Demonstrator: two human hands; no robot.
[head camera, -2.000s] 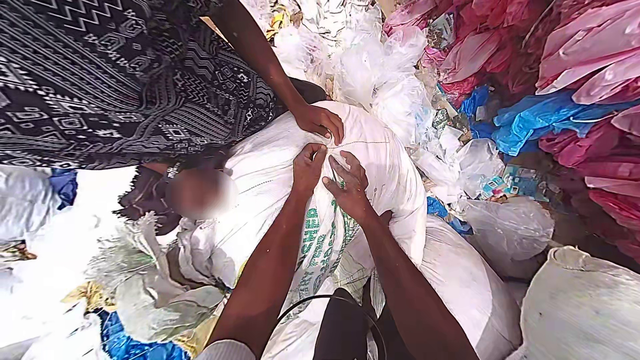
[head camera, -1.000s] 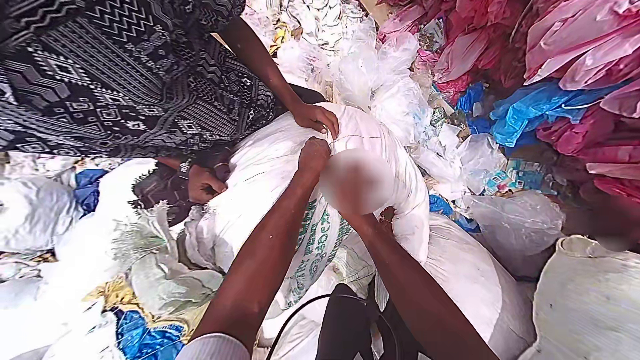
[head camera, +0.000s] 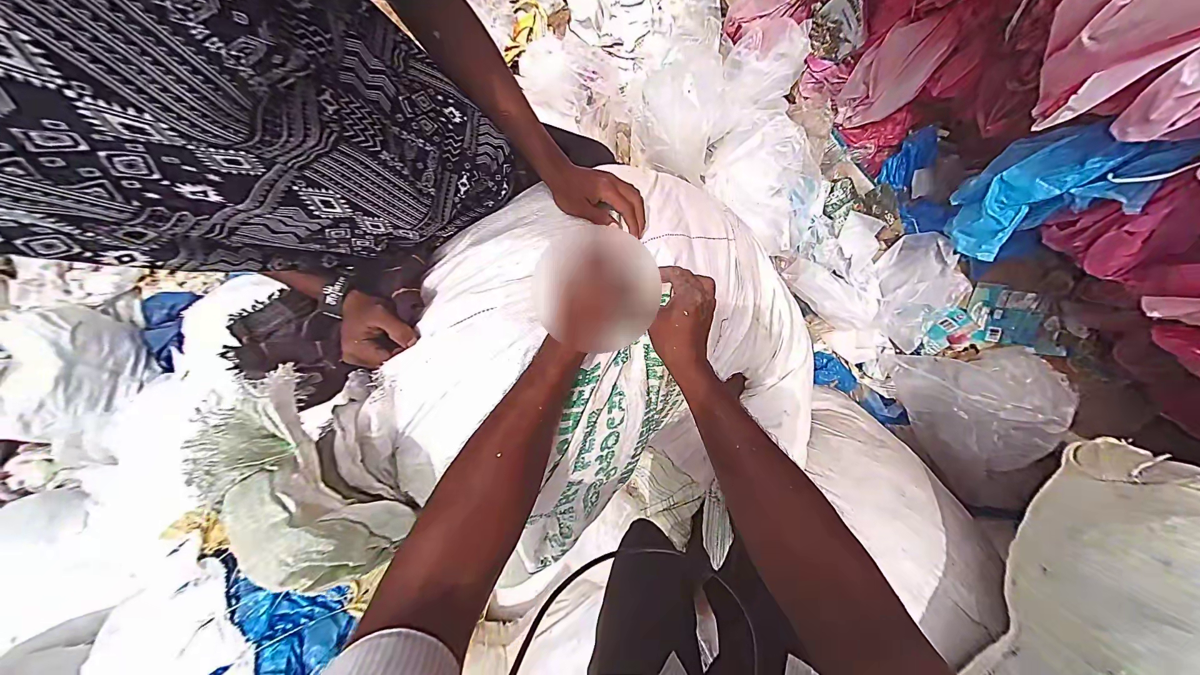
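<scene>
A large stuffed white woven sack (head camera: 497, 309) with green print lies before me. Over its upper middle is my left hand (head camera: 592, 295), mostly hidden by a round blur, so its fingers and anything in them cannot be made out. Just to its right, my right hand (head camera: 684, 309) rests at the sack's fabric with curled fingers; whether it pinches the cloth is unclear. Another person's hand (head camera: 600, 197) touches the sack just above my hands. That person's other hand (head camera: 370, 328) is at the sack's left side, near its frayed, gathered end.
Clear plastic bags (head camera: 694, 103) lie beyond the sack. Pink plastic bags (head camera: 909, 66) and a blue plastic bag (head camera: 1041, 187) are piled at the right. Another white sack (head camera: 1106, 562) stands at lower right. A black cable (head camera: 553, 600) loops near my legs. The other person's patterned garment (head camera: 234, 131) fills the upper left.
My hands have moved apart slightly from where they were close together two seconds ago. The other person's upper hand stays on the sack above them.
</scene>
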